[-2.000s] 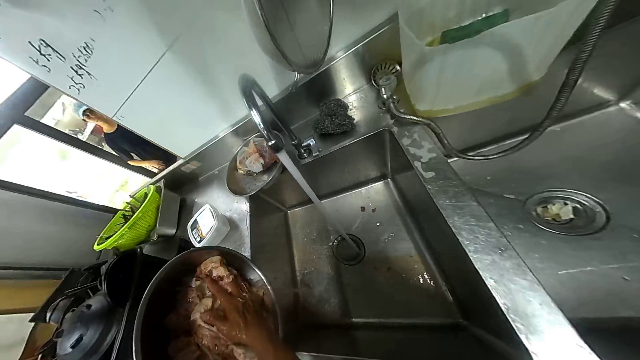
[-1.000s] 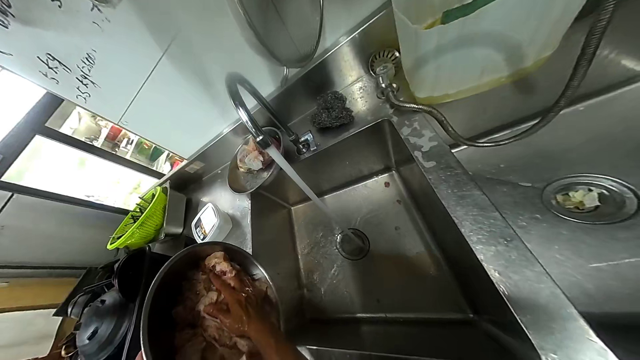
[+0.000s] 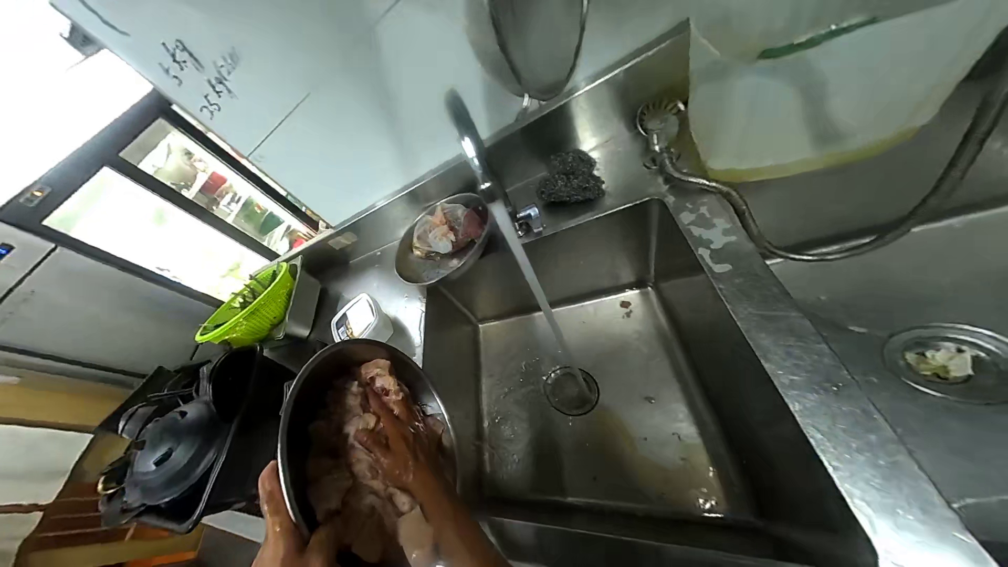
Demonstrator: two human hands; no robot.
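A large steel bowl [image 3: 437, 394] of raw meat pieces [image 3: 346, 465] stands tilted at the left edge of the sink. My left hand [image 3: 283, 520] grips its near left rim, thumb on the outside. My right hand [image 3: 402, 449] lies inside on the meat, fingers spread and pressed against the pieces; whether it grasps any cannot be seen. Water runs from the curved faucet [image 3: 472, 150] into the steel sink [image 3: 598, 465], onto the drain [image 3: 571, 390]. Behind the bowl, a smaller steel bowl [image 3: 421, 268] holds more raw meat [image 3: 449, 230] beside the faucet.
A lidded plastic tub [image 3: 362, 319] and a green basket [image 3: 256, 311] stand at left, above black pots [image 3: 173, 449]. Steel wool [image 3: 571, 177] lies behind the sink. A hose [image 3: 748, 216] and a large plastic container [image 3: 803, 110] are at right, near a second drain [image 3: 949, 362] with food scraps.
My left hand now shows on the bowl's rim; it was not plainly visible there before. The bowl appears more tilted towards the sink. The person seen at far left earlier is out of view.
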